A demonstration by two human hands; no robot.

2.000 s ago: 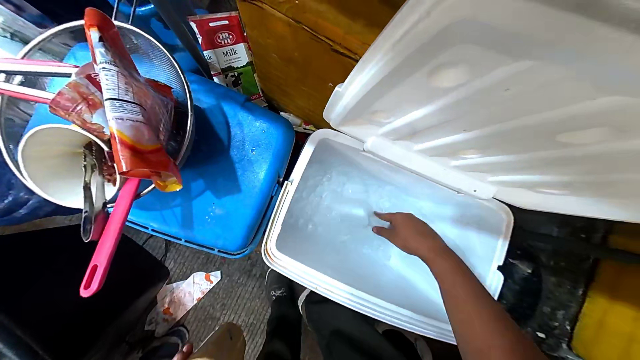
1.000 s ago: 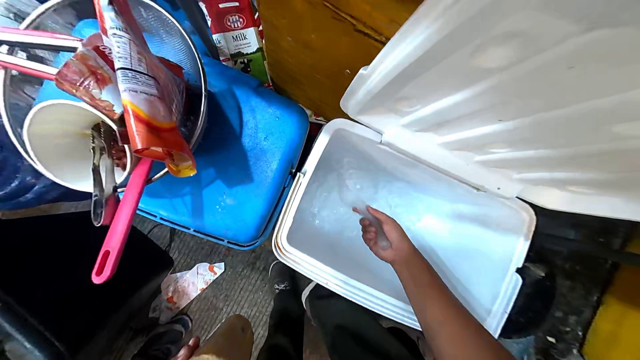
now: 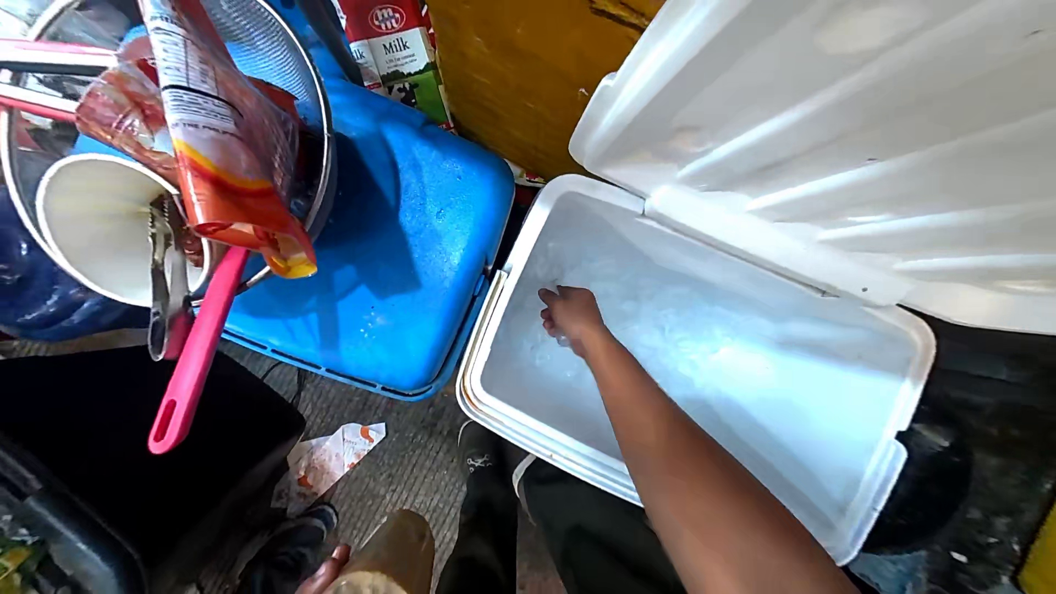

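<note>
My right hand (image 3: 571, 318) is inside the open white cooler (image 3: 528, 450), toward its left end, fingers curled around what looks like a small clear piece of ice. Pale, translucent ice or icy water (image 3: 709, 355) lies in the cooler; which one is hard to tell. At the bottom edge, the fingers of my left hand (image 3: 324, 571) wrap the side of a tan-brown cup (image 3: 392, 549); the rest of that hand is out of view.
A blue cooler lid (image 3: 412, 239) adjoins on the left. Over it sit a mesh strainer (image 3: 328, 157), a white tub (image 3: 91, 223) with metal tongs (image 3: 167, 289), a food pouch (image 3: 202, 124) and a pink handle (image 3: 198, 355). The raised white lid (image 3: 825, 148) leans back; a milk carton (image 3: 396, 49) stands behind.
My right hand has moved toward the cooler's left end, and its fingers, loosely spread with one extended two seconds ago, have curled in. The view has shifted somewhat.
</note>
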